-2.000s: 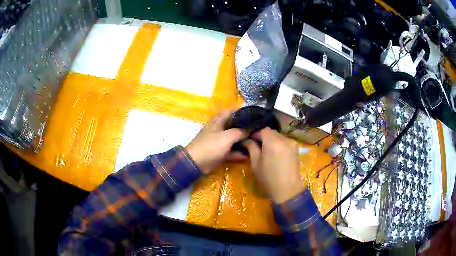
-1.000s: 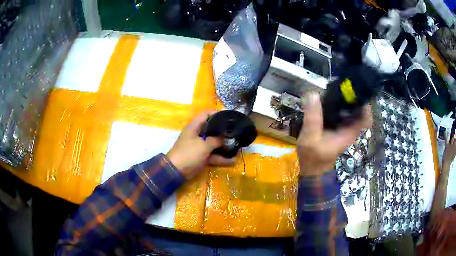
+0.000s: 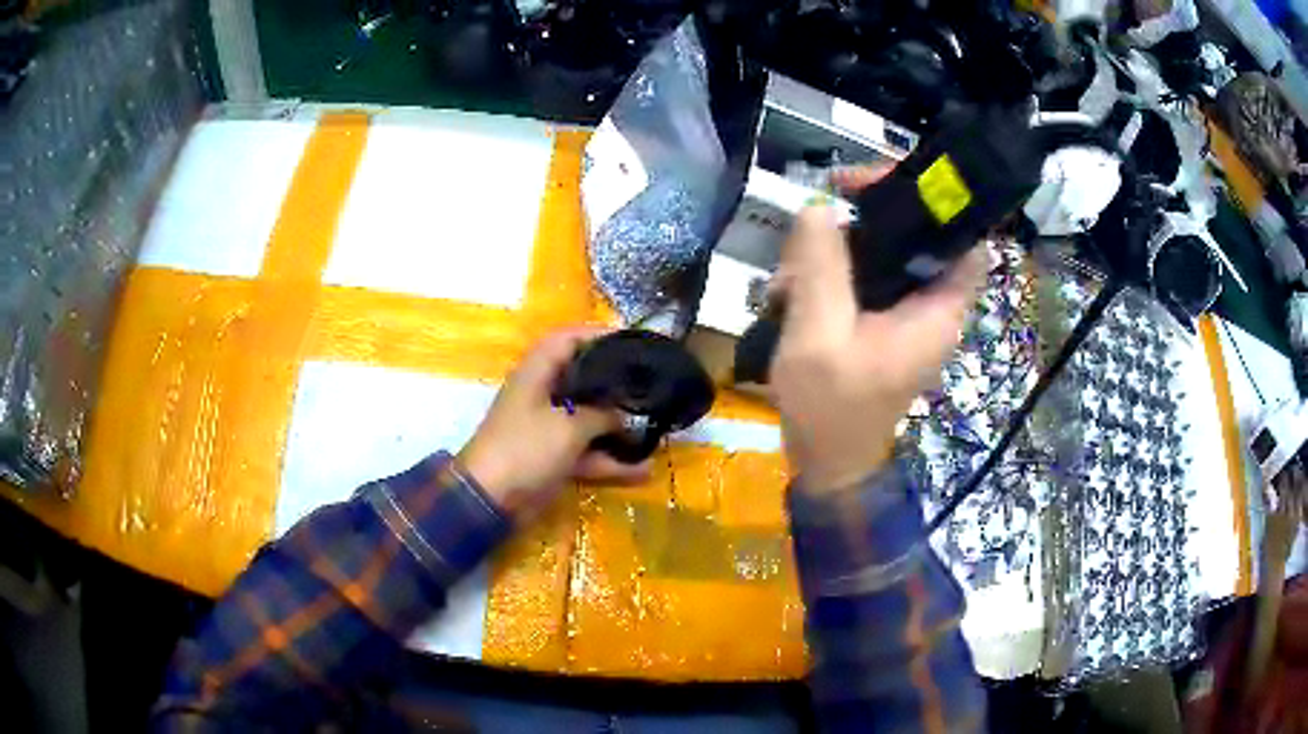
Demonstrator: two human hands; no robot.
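Observation:
My left hand [image 3: 534, 426] holds a round black camera housing [image 3: 641, 376] by its left and lower rim, open side up, above the taped bench. A small silvery part shows inside the housing. My right hand [image 3: 856, 337] is wrapped around the thick black electric screwdriver [image 3: 918, 215] with a yellow label. The driver slants down to the left, its lower end a little right of the housing and apart from it. The driver's tip is blurred, and no screw can be made out.
The pale screw feeder [image 3: 740, 237] stands behind the driver, beside a bag of screws [image 3: 648, 237]. Loose wired motors [image 3: 983, 473] and a blister tray of motors [image 3: 1133, 488] lie at right. Stacked blister trays [image 3: 86, 215] stand at left. A black cord crosses the loose motors.
My right hand has let go of the housing, taken hold of the screwdriver and brought it left towards the housing. My left hand still holds the housing. The view has shifted somewhat.

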